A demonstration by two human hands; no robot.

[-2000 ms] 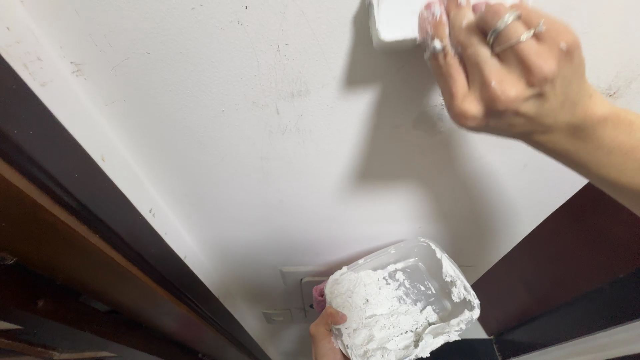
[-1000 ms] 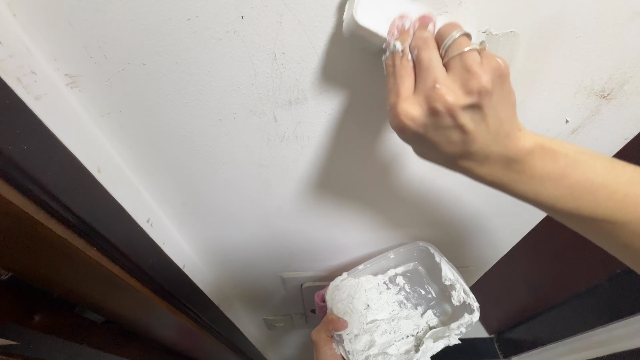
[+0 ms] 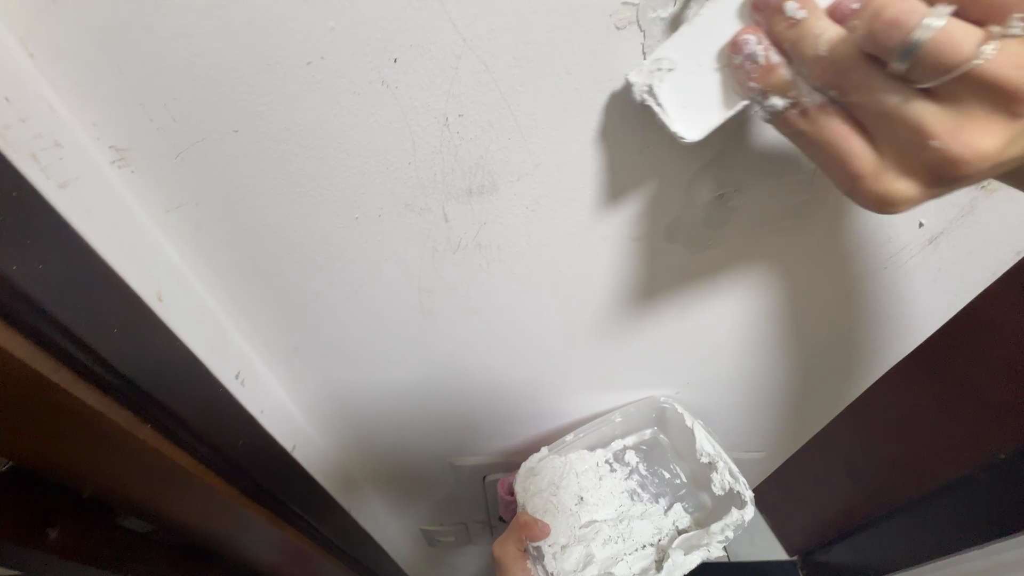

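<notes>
My right hand (image 3: 888, 104), with rings and white paste on its fingers, grips a flat white scraper (image 3: 696, 80) at the top right. White paste clings to the scraper's left edge, which is at or close to the white wall (image 3: 360, 240); contact cannot be told for sure. Low in the view my left hand (image 3: 520, 544) holds a clear plastic container (image 3: 660, 416) by its left side, mostly hidden beneath it. Thick white paste (image 3: 600, 504) covers much of the container's inside and smears its right rim.
Dark wooden trim (image 3: 120, 320) runs diagonally along the left. A dark red panel (image 3: 904, 408) stands at the right. Behind the container are a wall plate (image 3: 445, 534) and a pink object (image 3: 506, 498). Scuffs and a crack mark the wall.
My right hand and the scraper have moved right since one second ago, and the forearm has mostly left the view. My left hand still holds the container low down.
</notes>
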